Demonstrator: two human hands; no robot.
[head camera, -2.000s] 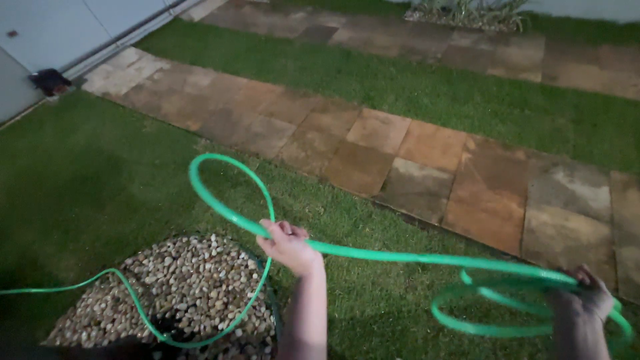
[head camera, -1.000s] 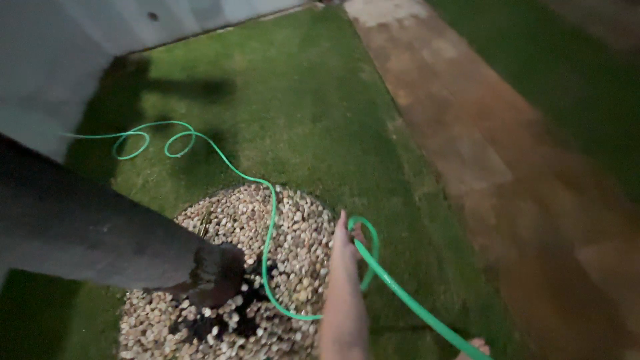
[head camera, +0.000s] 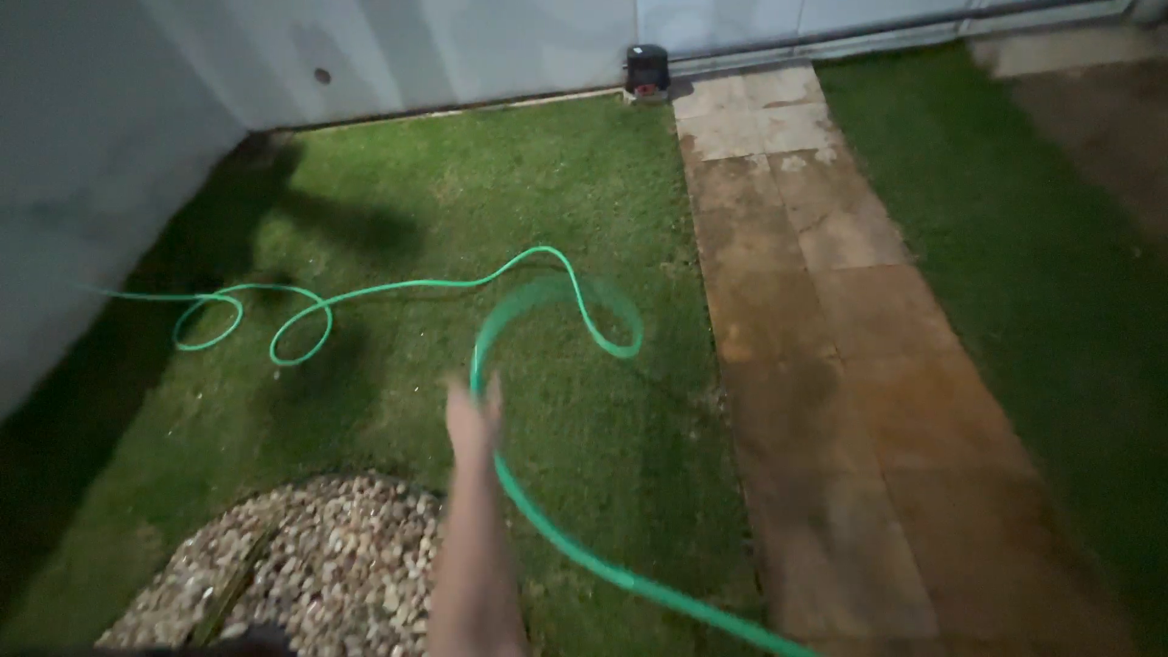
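Note:
A green garden hose (head camera: 584, 552) rises from the bottom edge, right of centre, to my left hand (head camera: 474, 411). That hand is blurred, with the hose passing through its grip. Beyond it the hose bends in a blurred arc above the grass, then runs left across the lawn in two small loops towards the wall. My right hand is out of the frame.
A bed of pale pebbles (head camera: 338, 557) lies at the lower left in the lawn (head camera: 547, 182). A stone-tile path (head camera: 867, 392) runs up the right side. A dark box-shaped unit (head camera: 646, 73) stands by the grey wall (head camera: 383, 55).
The view has swung round from the path to the wall corner. The hose, which lay over the pebbles a second ago, is now off them on the grass side. My right hand has left the view.

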